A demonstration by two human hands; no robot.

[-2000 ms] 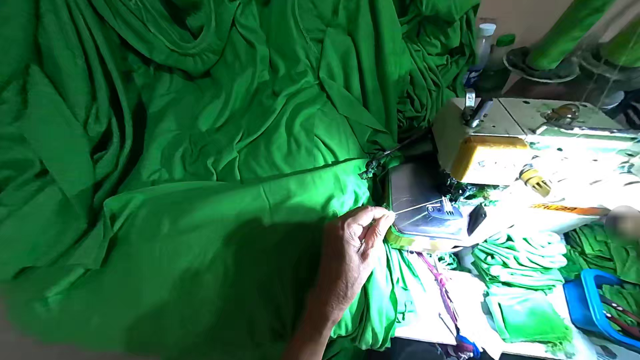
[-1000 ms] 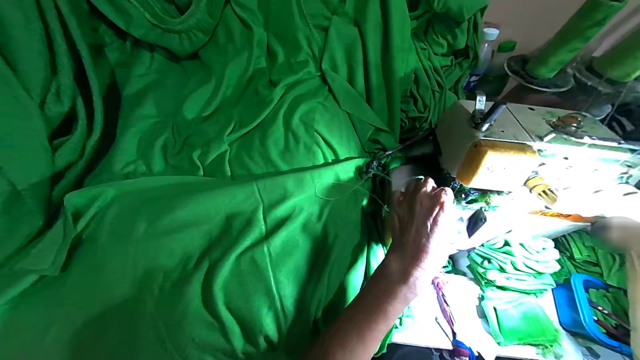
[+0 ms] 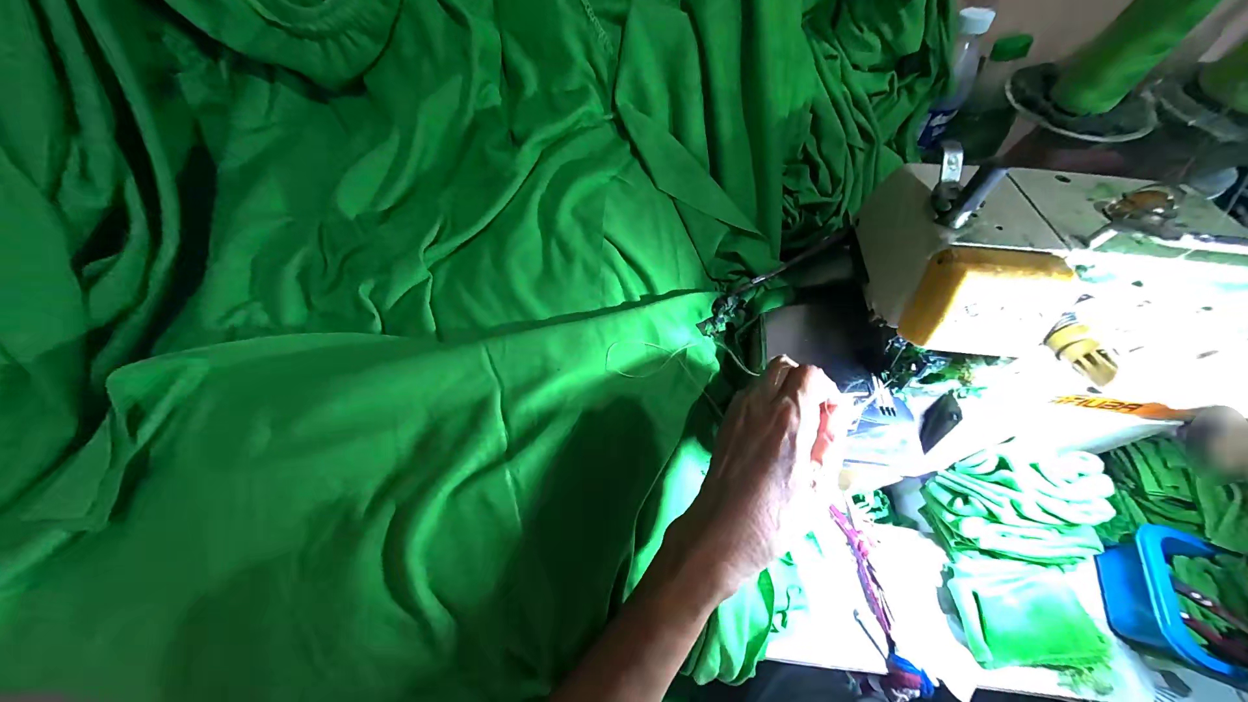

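Note:
My left hand [image 3: 765, 458] reaches in from the bottom, its curled fingers at the left end of the sewing machine's [image 3: 985, 234] lit work area, beside the presser foot [image 3: 882, 400]. Glare and the hand's back hide whether it pinches anything; a reddish patch shows along its right side. Loose thread [image 3: 648, 359] loops over the green fabric [image 3: 390, 468] just left of the fingers. A dark clump of thread [image 3: 723, 314] sits at the fabric's edge. What seems to be my right hand [image 3: 1219, 441] is a blurred shape at the right edge, its fingers unclear.
Piled green fabric [image 3: 468, 175] fills the left and top. Folded green pieces [image 3: 1024, 604] lie below the machine, near a blue plastic basket [image 3: 1131, 585] holding scissors [image 3: 1214, 609]. Thread cones [image 3: 1131, 58] and a plastic bottle [image 3: 960, 73] stand behind. A purplish cord bundle [image 3: 868, 575] lies near the front.
My left hand has moved right, from the fabric's edge with a thread stretched from its fingers, to the machine's work area. Between one second ago and now it has shifted little.

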